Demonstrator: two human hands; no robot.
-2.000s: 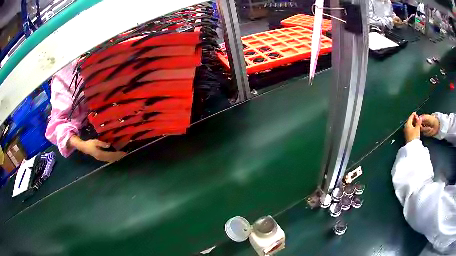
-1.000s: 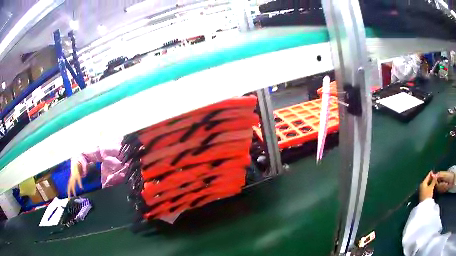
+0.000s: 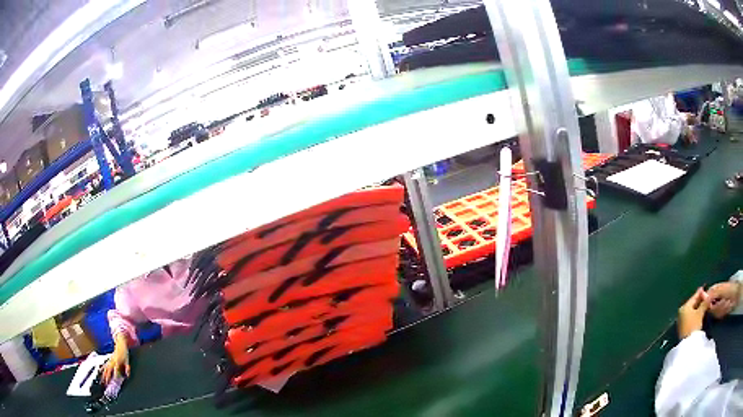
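Neither of my hands is in the picture. Nearest in front of me is the dark-green bench (image 3: pixel 464 366). A tall, leaning stack of orange-red trays (image 3: pixel 314 293) with dark parts between them stands across it, left of centre. An aluminium post (image 3: pixel 562 301) rises right of centre, with a black clamp (image 3: pixel 554 186) on it. A pink-white strip (image 3: pixel 504 224) hangs beside the post. A small whitish-coppery piece (image 3: pixel 595 405) lies at the bottom edge by the post.
A green-edged shelf (image 3: pixel 326 155) crosses overhead. Flat orange gridded trays (image 3: pixel 481 220) and a black tray with a white sheet (image 3: pixel 648 177) lie beyond. A pink-sleeved person (image 3: pixel 159 305) is at far left. Another person's hands (image 3: pixel 707 308) are at right.
My view has tilted up, so the open bottle and metal cluster are out of the picture. The pink-sleeved person's hand has left the tray stack and is now on dark items by the white paper.
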